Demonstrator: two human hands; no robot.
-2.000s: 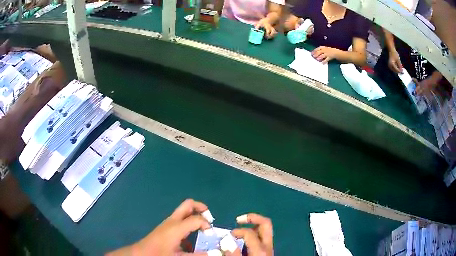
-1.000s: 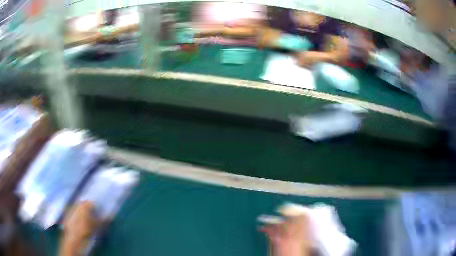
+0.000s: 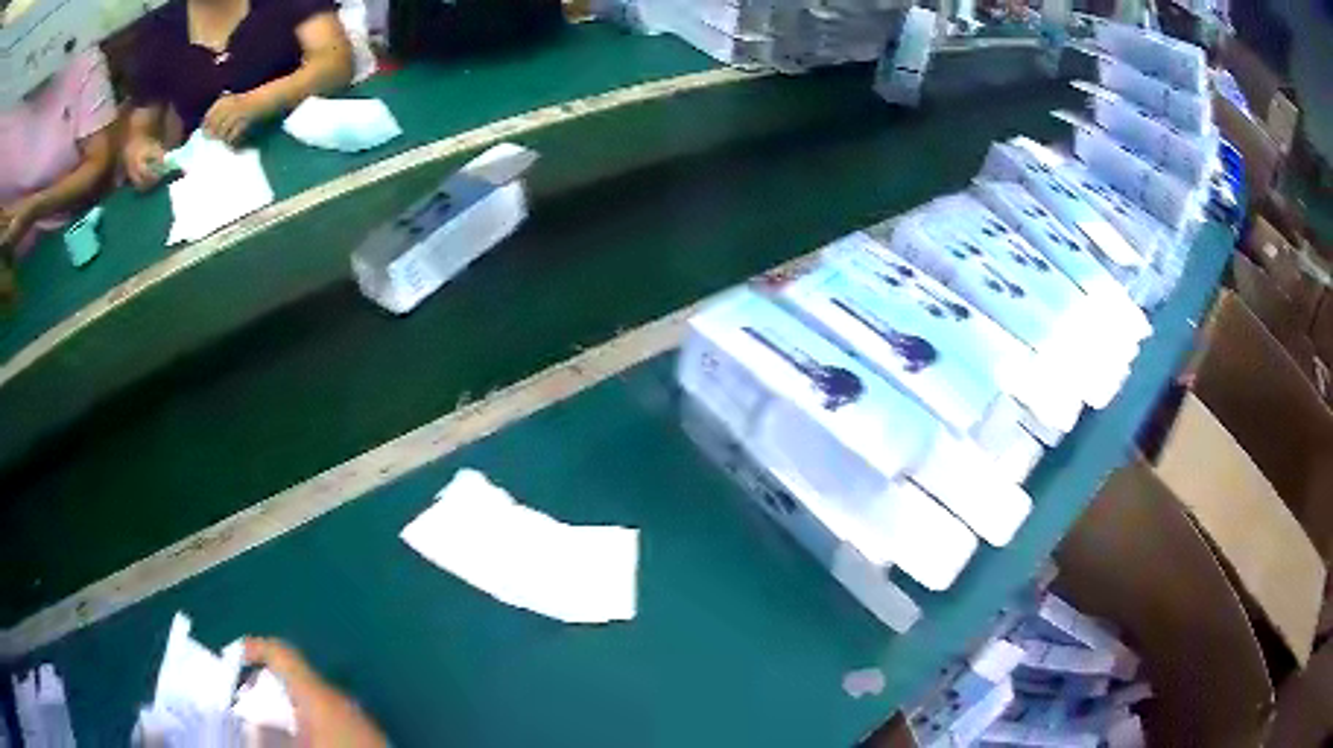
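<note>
My right hand is at the bottom left, cut off by the lower edge. Its fingers are on the right side of a white carton, whose flaps stick up. The carton's lower part is out of the picture. My left hand is not in view. A plain folded white strip lies on the green bench to the right of my hand. An erected carton lies on the green conveyor with an end flap open.
Rows of erected cartons stand along the bench at right, higher at the back. Brown boxes are at the right, with cartons below. A pale edge rail borders the conveyor. People sit opposite with white sheets.
The view has swung right, bringing the carton rows into sight. The blank stacks and my left hand have left the picture. My right hand, by the white strip one second ago, is now at a carton.
</note>
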